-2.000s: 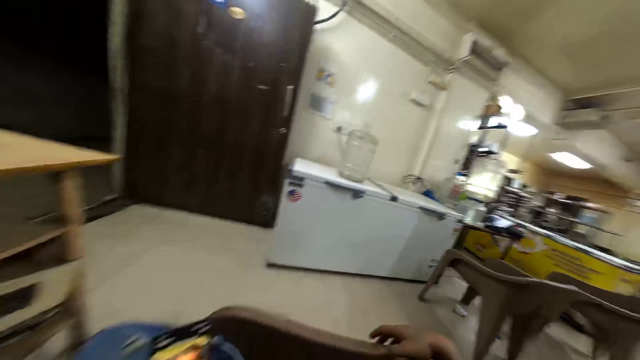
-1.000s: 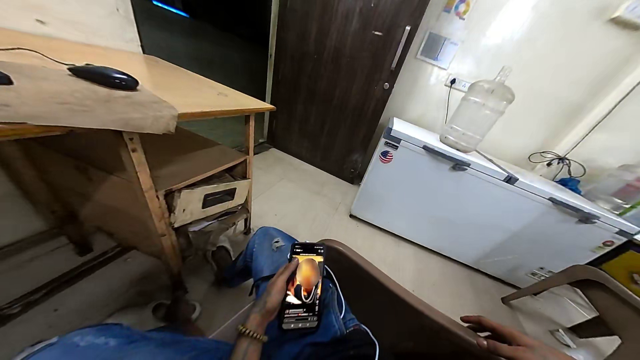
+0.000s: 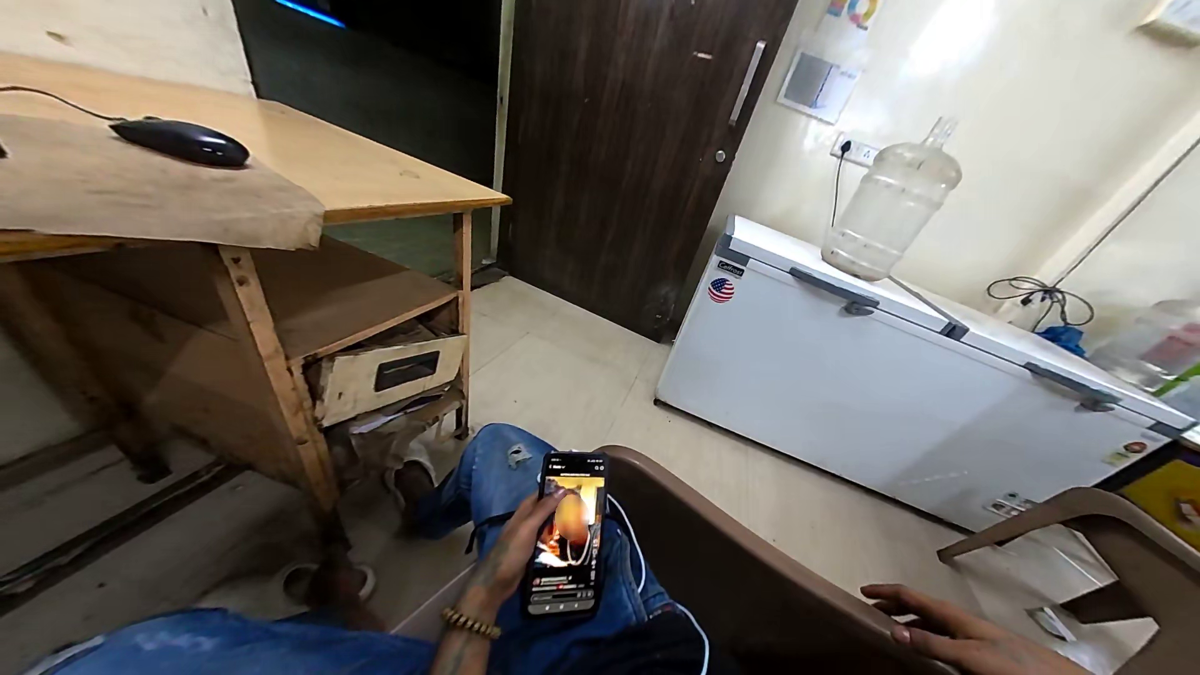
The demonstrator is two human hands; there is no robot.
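Note:
A lit smartphone (image 3: 567, 534) with a picture on its screen lies in my left hand (image 3: 516, 553), whose thumb reaches over the screen's left side. A beaded bracelet circles that wrist. The phone is above my thigh in torn blue jeans (image 3: 506, 469), and a white cable (image 3: 630, 544) runs down beside it. At the lower right, my right hand (image 3: 937, 628) rests by the edge of a brown plastic chair (image 3: 741, 553), fingers apart, with nothing seen in it.
At left stands a wooden desk (image 3: 394, 192) with a black computer mouse (image 3: 183, 141) and an open shelf. A white chest freezer (image 3: 844, 394) bearing a clear plastic water jug (image 3: 895, 202) is at right, near a dark wooden door (image 3: 628, 150) and another plastic chair (image 3: 1078, 525).
The view has swung down and to the right since the first frame, bringing the phone and my left hand into sight. Over the last second both hands have stayed much the same.

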